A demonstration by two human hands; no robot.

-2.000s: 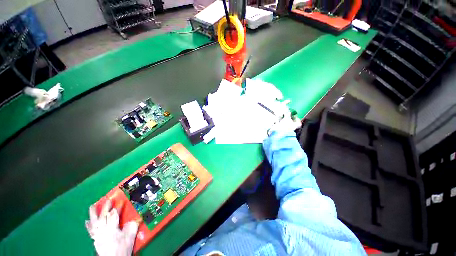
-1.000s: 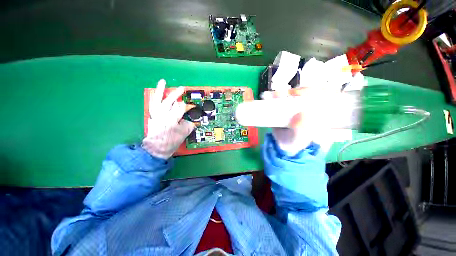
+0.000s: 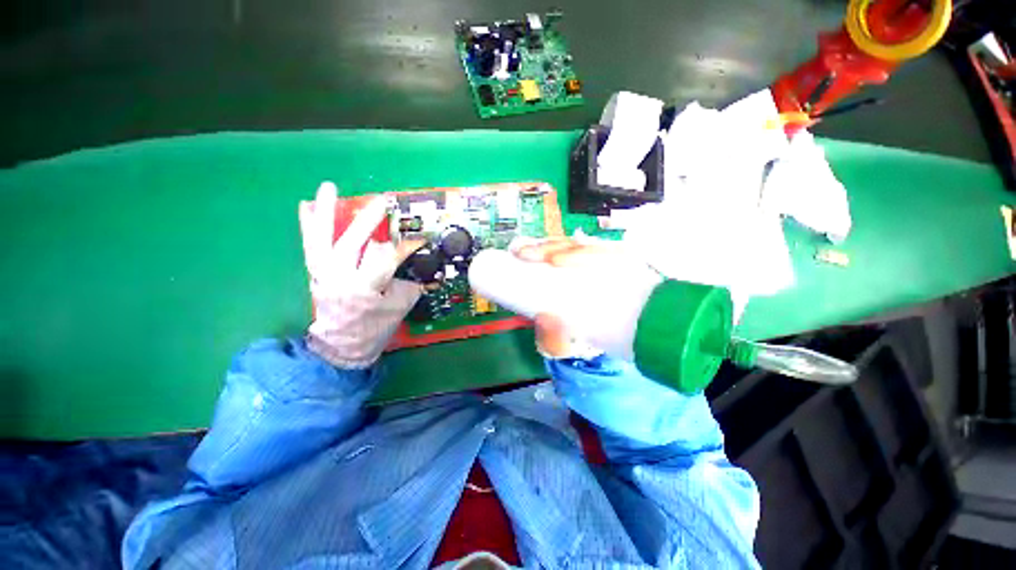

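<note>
A green circuit board [image 3: 507, 212] lies on a red-orange pad [image 3: 468, 332]. My left hand [image 3: 362, 278], in a whitish glove, is at the board's left edge. Its thumb and index finger touch a round black capacitor [image 3: 423, 265]; a second capacitor [image 3: 457, 242] stands beside it. My right hand [image 3: 574, 284] is shut around a white bottle with a green cap [image 3: 683, 334] and a clear tube. The bottle lies tilted, its rounded white end over the board's middle. The hand and bottle hide the board's lower right part.
A black box [image 3: 616, 184] with white pieces stands right of the pad, beside heaped white papers [image 3: 713, 212]. A second board [image 3: 518, 67] lies on the dark belt [image 3: 279, 67]. A red-orange stand [image 3: 841, 67] with a yellow ring is at upper right. A black tray [image 3: 847, 457] is at lower right.
The right hand has brought the white bottle left and down, over the board; its green cap end now points lower right. The left hand stays at the capacitors.
</note>
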